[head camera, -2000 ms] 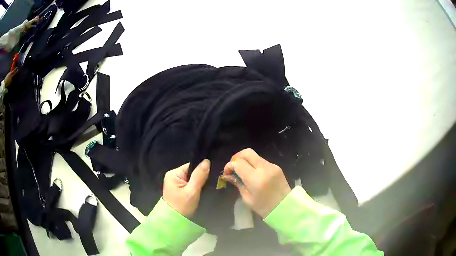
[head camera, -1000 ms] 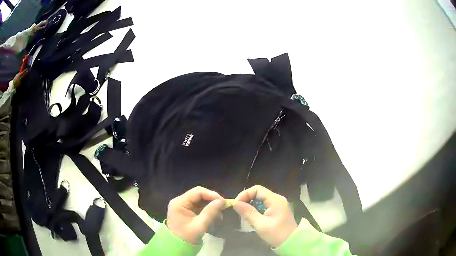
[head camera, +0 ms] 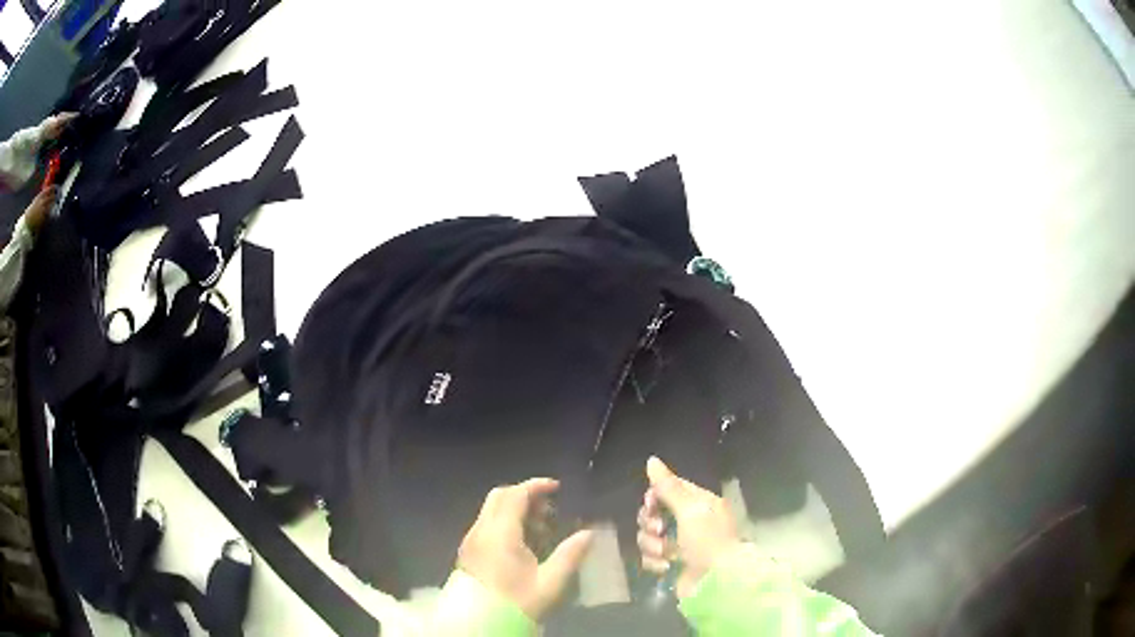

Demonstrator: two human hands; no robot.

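Observation:
A stack of black bag bodies (head camera: 498, 324) lies in front of me, with small white lettering (head camera: 438, 388) and a zipper (head camera: 619, 396) on the top bag. A teal-wrapped ring (head camera: 709, 270) sits at its upper right, beside a black strap end (head camera: 647, 205). My left hand (head camera: 525, 548) is at the bag's near edge, thumb and fingers apart, with nothing clear in it. My right hand (head camera: 688, 529) is curled around a small bluish tool (head camera: 666, 554), possibly thread snips, mostly hidden by the fingers. No yellow tag shows.
More black straps and bags with bare silver rings (head camera: 237, 551) lie along the left side of the white table (head camera: 896, 187). Another person's hands (head camera: 44, 199) are at the far left with an orange-handled tool (head camera: 51, 171). Brown stacked pieces (head camera: 23, 498) stand beyond the left edge.
The yellow piece pinched on the bag, then held between both hands, no longer shows. My hands have moved apart. The top bag has been laid flat, showing its lettering and zipper.

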